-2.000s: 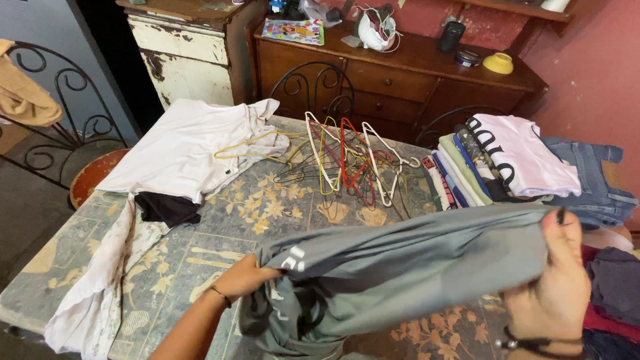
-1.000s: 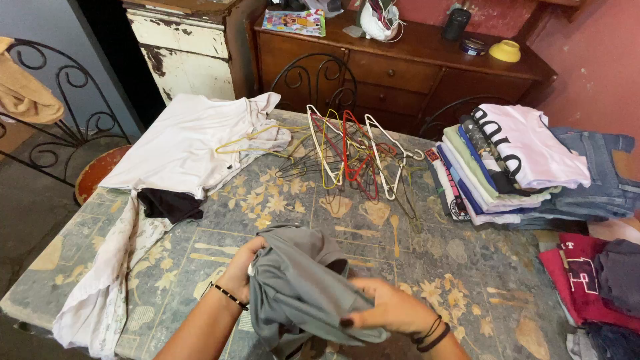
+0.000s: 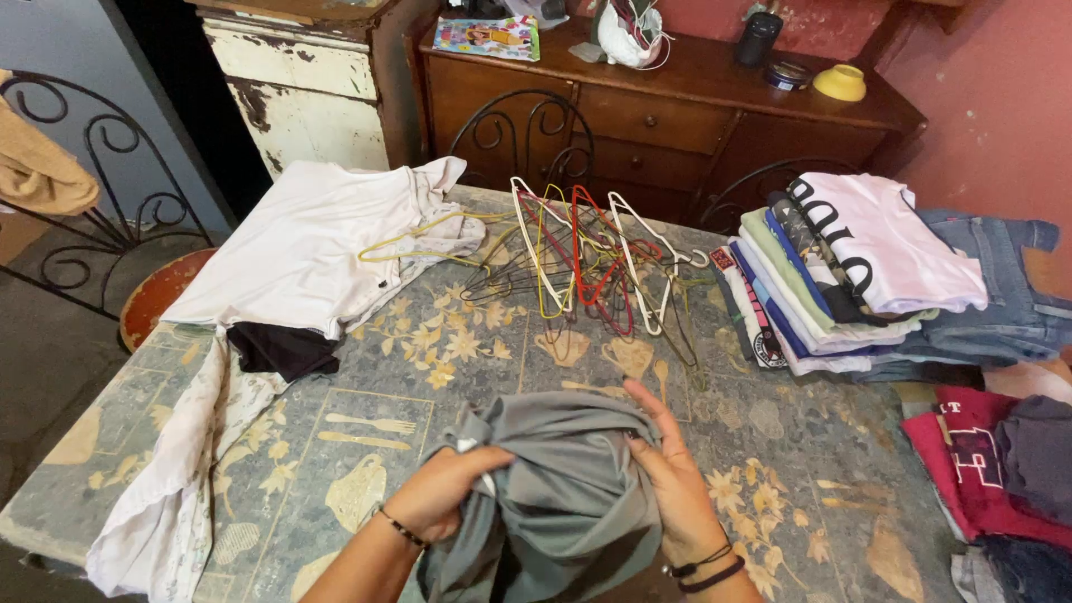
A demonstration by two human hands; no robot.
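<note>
A gray cloth garment (image 3: 569, 502) is bunched between my two hands over the near part of the table. My left hand (image 3: 448, 494) grips its left side, thumb on top, by a small white mark on the fabric. On the garment's right side, my right hand (image 3: 674, 469) has its thumb against the cloth and a finger stretched upward; whether it pinches the fabric is hard to tell. Plastic and wire hangers (image 3: 578, 251) lie tangled beyond the garment. A white shirt (image 3: 293, 243) is spread at the left, with a black cloth (image 3: 280, 350) beside its lower edge.
Folded clothes (image 3: 804, 285) are stacked at the right, a light pink shirt (image 3: 904, 243) on top and jeans (image 3: 988, 285) alongside. Red and dark garments (image 3: 963, 469) lie at the right edge. Behind the patterned table (image 3: 377, 494) stand metal chairs (image 3: 528, 126) and a wooden sideboard (image 3: 653, 121).
Two seconds ago the gray garment was stretched out between my hands toward the right. It became bunched, and my right hand moved inward; since one second ago its fingers have turned upward.
</note>
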